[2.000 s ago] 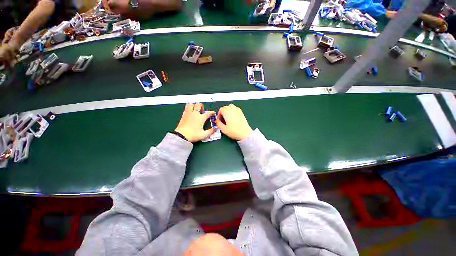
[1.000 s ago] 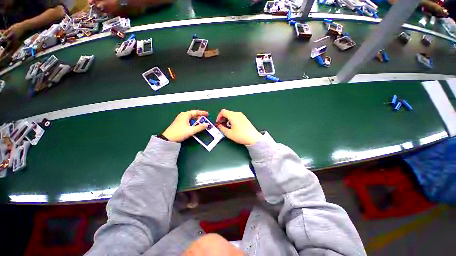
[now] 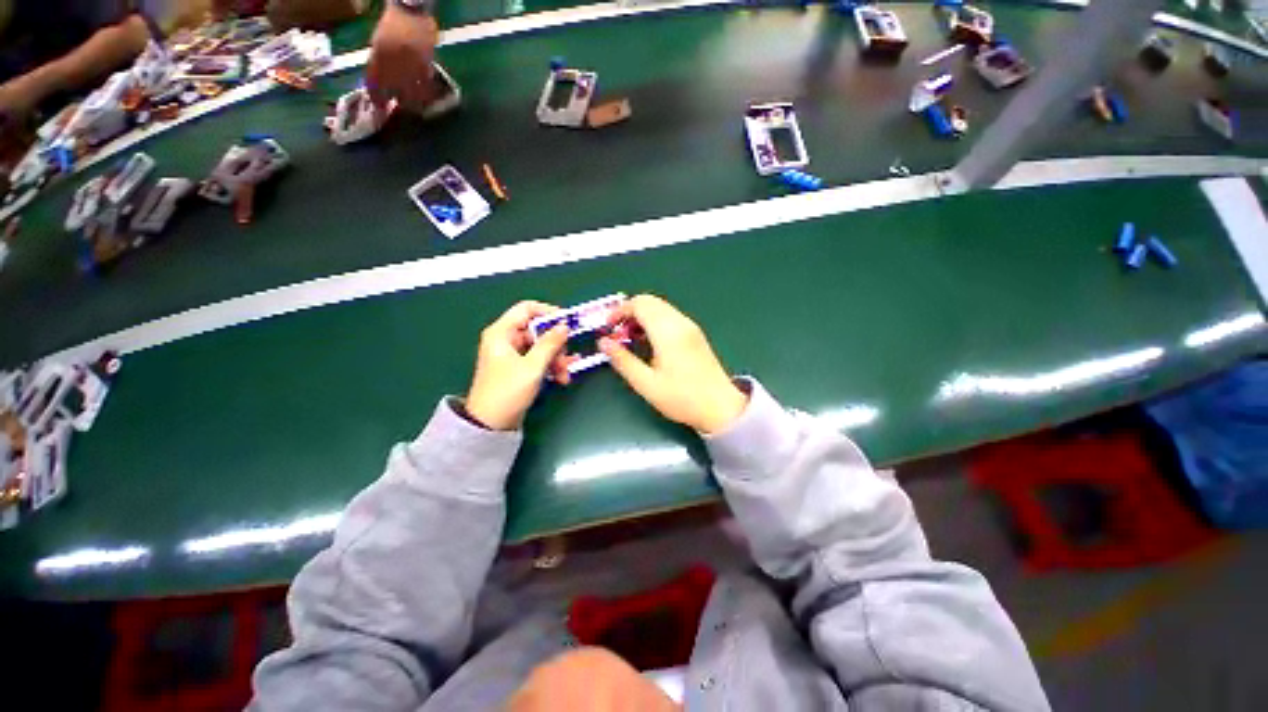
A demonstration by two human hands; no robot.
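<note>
A white plastic housing (image 3: 581, 317) with a window opening is held above the dark green bench in front of me. My left hand (image 3: 512, 365) grips its left end, with the thumb on the near side. My right hand (image 3: 677, 365) grips its right end, with fingers at a small dark or reddish part that is too blurred to make out. A blue part shows in the housing near my left fingertips. The fingers hide both ends of the housing.
A pile of housings (image 3: 49, 429) lies at the left of the bench. Loose blue batteries (image 3: 1139, 252) lie at the right. Beyond the pale rail (image 3: 563, 252), the belt carries scattered housings (image 3: 449, 202). Another person's hand (image 3: 402, 59) reaches over the belt. A slanted grey post (image 3: 1053, 98) stands at right.
The housing has turned from slanted to nearly level, and both hands now hold its ends. Another person's hand has come in over the belt at the upper left.
</note>
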